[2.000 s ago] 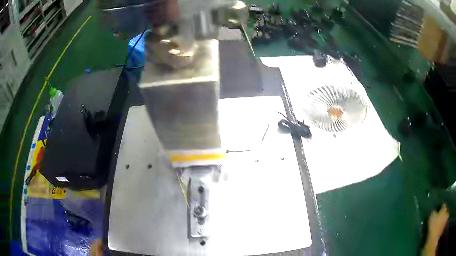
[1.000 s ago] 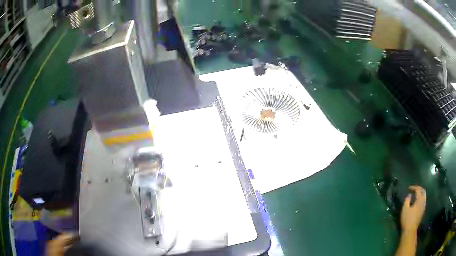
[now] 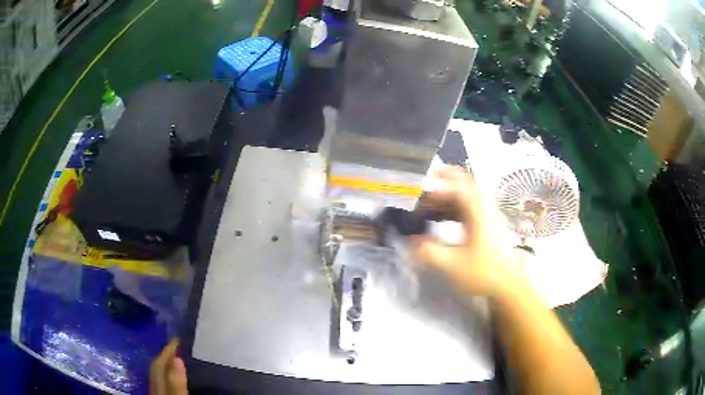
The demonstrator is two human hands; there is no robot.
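My right hand [image 3: 466, 239] is blurred at the right side of the fixture [image 3: 354, 231], under the horn [image 3: 398, 100]. Its fingers hold a small black adapter [image 3: 406, 221] beside the fixture. The horn is a large grey block with an orange-yellow strip, above the fixture. The slotted bar [image 3: 354, 308] lies in front of the fixture on the silver base plate [image 3: 255, 308]. My left hand [image 3: 168, 373] is at the bottom edge, left of the plate, partly cut off; whether it holds or presses anything is not visible.
A black box [image 3: 147, 170] stands left of the machine, with a squeeze bottle [image 3: 112, 108] behind it. A blue basket [image 3: 251, 65] is behind. A fan [image 3: 539, 202] stands over a white sheet [image 3: 568, 270] at right. A blue-covered surface [image 3: 85, 339] is at lower left.
My right hand has moved from the far right in to the fixture and now has a black adapter. My left hand stays low at the left. The view has swung back left.
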